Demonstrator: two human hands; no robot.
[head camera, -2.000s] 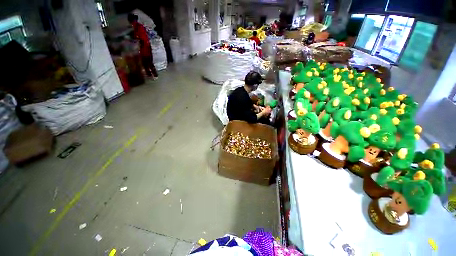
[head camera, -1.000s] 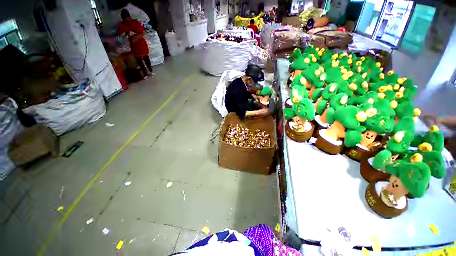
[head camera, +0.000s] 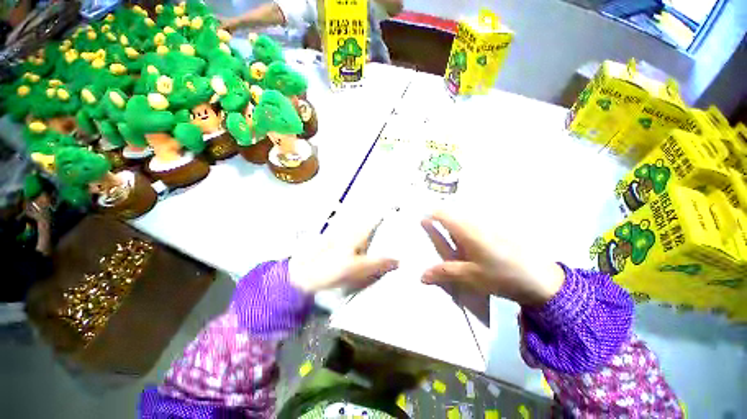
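Observation:
My left hand (head camera: 348, 260) and my right hand (head camera: 487, 260) are over a pale, washed-out carton piece (head camera: 414, 315) at the near table edge. Both hands are bare, fingers apart, thumbs facing each other, with nothing gripped. Whether the fingertips press on the piece, I cannot tell. A green tree picture (head camera: 442, 169) shows faintly beyond my hands on an overexposed surface; whether it belongs to the same piece is unclear.
Plush plant toys (head camera: 168, 123) crowd the left of the white table (head camera: 221, 225). Yellow gift boxes (head camera: 672, 237) stand at right, others at the back. An open brown carton (head camera: 156, 303) holds gold pieces. Another person's arm (head camera: 258, 16) reaches in at the top.
The view has turned right, from the floor aisle and seated worker to the table. Both my hands, the pale piece and the yellow boxes are now in view; the plush toys now appear at left.

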